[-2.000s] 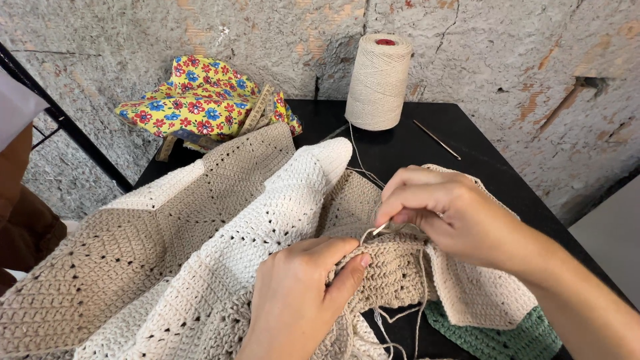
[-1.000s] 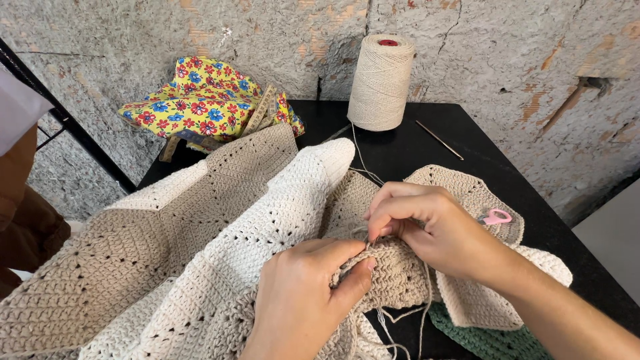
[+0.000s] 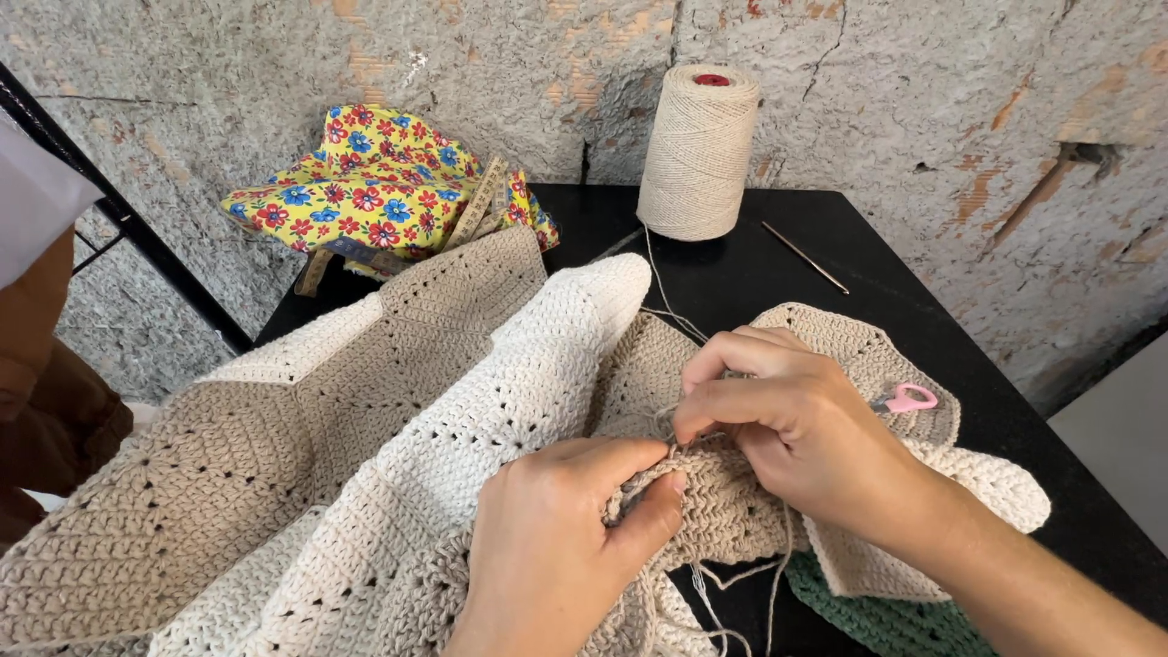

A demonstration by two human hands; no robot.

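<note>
My left hand (image 3: 570, 534) pinches the edge of a beige crocheted piece (image 3: 730, 506) between thumb and fingers. Against that same edge, the fingertips of my right hand (image 3: 785, 411) are closed on something small, mostly hidden; strands of beige yarn run by them. White and tan crocheted fabric (image 3: 511, 383) spreads across the left and middle. A yarn cone (image 3: 701, 151) stands upright at the back, with a strand leading down towards my hands. Loose yarn ends hang below the work. Pink-handled scissors (image 3: 911, 398) lie on a beige crocheted piece beyond my right wrist.
A metal crochet hook (image 3: 805, 258) lies on the black table (image 3: 876, 265), right of the cone. Yellow floral cloth (image 3: 365, 192) with a measuring tape (image 3: 474, 205) sits at the back left, against a rough wall. Green crochet (image 3: 876, 611) lies at lower right. Part of a person shows at far left.
My right hand has shifted slightly left and down from two seconds ago, closer to my left fingertips. The pink scissors, hidden in the oldest frame, are now visible. My left hand keeps its hold.
</note>
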